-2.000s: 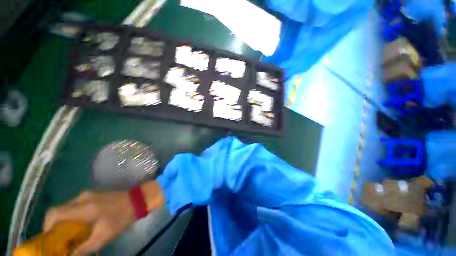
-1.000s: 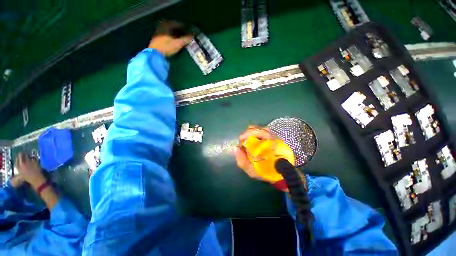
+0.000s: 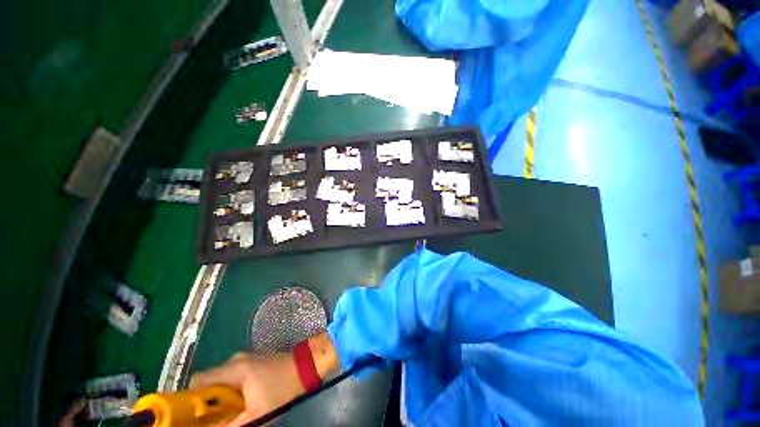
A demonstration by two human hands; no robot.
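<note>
My right hand (image 3: 260,385), with a red wrist strap, is closed around the yellow-orange electric screwdriver (image 3: 200,406) at the bottom left. The screwdriver's black nose points left, towards a phone middle frame (image 3: 114,394). A small part of what looks like my left hand (image 3: 73,412) shows beside that frame, cut off by the picture's bottom edge. Its grip cannot be made out. The round studded screw dish (image 3: 287,321) lies just above my right wrist. The black component tray (image 3: 350,242) holds silver-white boards in rows of pockets.
Several phone frames, one at the upper left (image 3: 257,52), lie on the green conveyor belt (image 3: 179,125) behind its pale edge rail (image 3: 190,321). White paper (image 3: 383,81) lies beyond the tray. A person in a blue smock (image 3: 508,42) is at the top. A black cable crosses my right wrist.
The view has swung right, back towards the tray. A second ago my left arm reached over the belt to a frame; now only part of a hand shows. My right hand still holds the screwdriver.
</note>
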